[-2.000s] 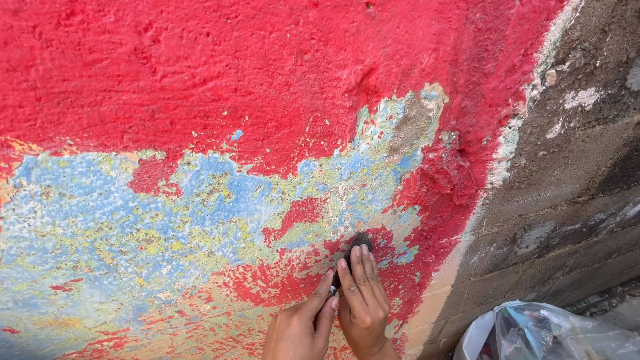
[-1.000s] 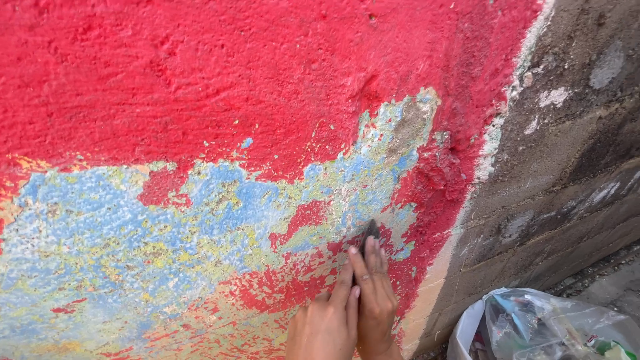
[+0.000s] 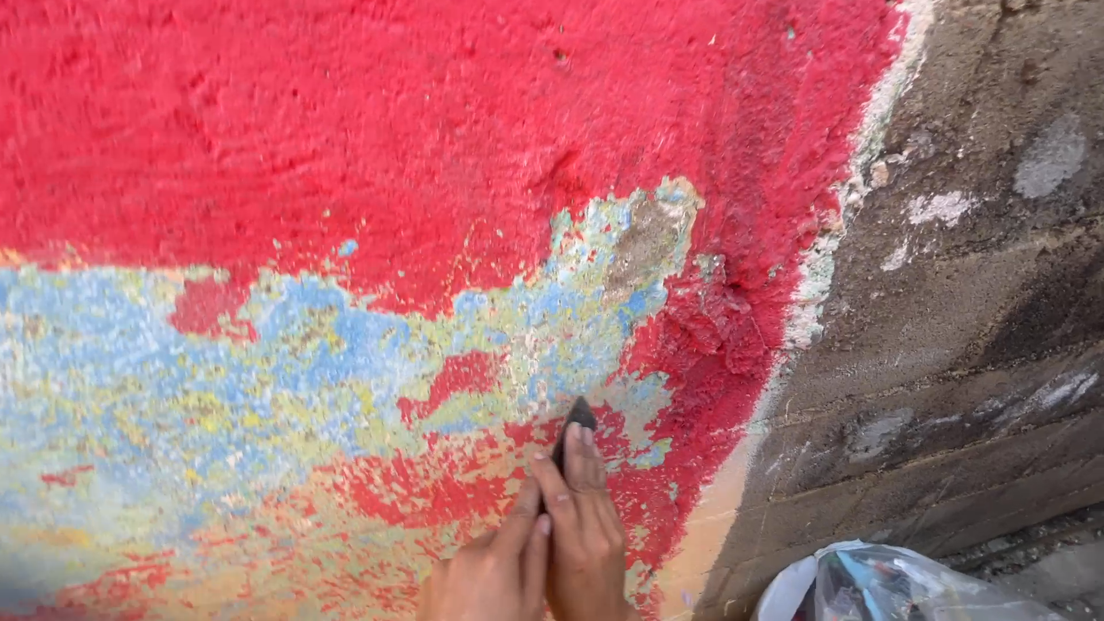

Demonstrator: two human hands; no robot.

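A dark scraper blade (image 3: 580,417) lies against a painted wall (image 3: 388,155), at the lower edge of a patch where the red paint gives way to blue, yellow and green layers. My left hand (image 3: 496,561) grips the tool from behind, its handle mostly hidden by the fingers. My right hand (image 3: 586,535) is beside it on the right, fingertips pressed on the blade's flat side. Both hands touch each other. Flecks of red paint (image 3: 405,492) cling to the wall left of the hands.
On the right, a bare brown concrete wall (image 3: 931,345) meets the painted wall along a rough whitish edge (image 3: 811,285). A clear plastic bag (image 3: 897,586) with mixed contents stands at the bottom right.
Both hands stay on the tool at the wall; the blade, broad side showing two seconds ago, now appears narrower and more pointed. The view has shifted slightly.
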